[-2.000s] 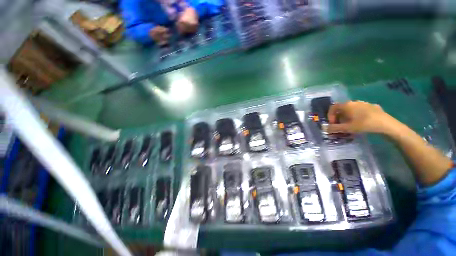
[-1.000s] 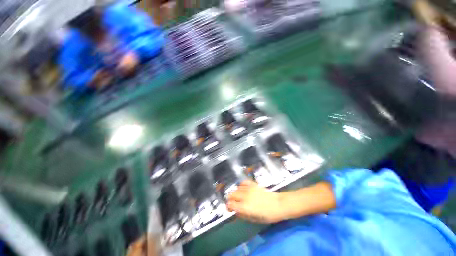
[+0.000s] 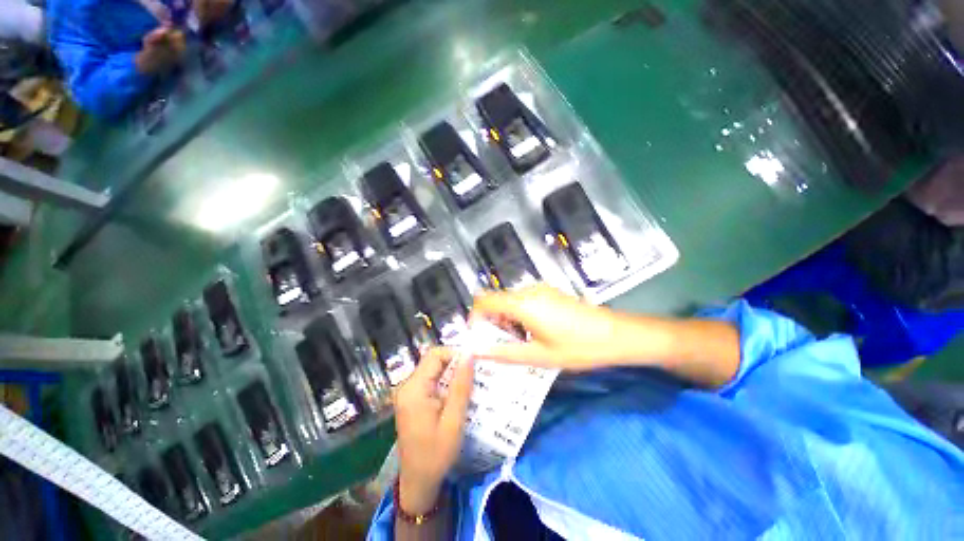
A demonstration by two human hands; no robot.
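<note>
My left hand [image 3: 428, 417], with a thin bracelet on the wrist, holds a white label sheet [image 3: 497, 412] with rows of black print in front of my smock. My right hand [image 3: 544, 330] has its fingertips at the sheet's upper edge, close to my left fingers; whether a label is between them cannot be told. Behind the hands lies a clear blister tray [image 3: 661, 254] with two rows of black handheld terminals [image 3: 584, 235] with orange side keys. My hands partly cover the lower row.
A second tray of black terminals [image 3: 259, 423] lies at the left. A long white label strip [image 3: 90, 481] hangs at lower left. A person in blue [image 3: 95, 63] works across the bench. Dark glossy stacked trays [image 3: 846, 90] stand at upper right. The green mat [image 3: 677, 137] shows reflections.
My right hand has moved from the tray's lower row to the label sheet. My left hand and the sheet have come fully into view at the bottom centre. The view has shifted and turned.
</note>
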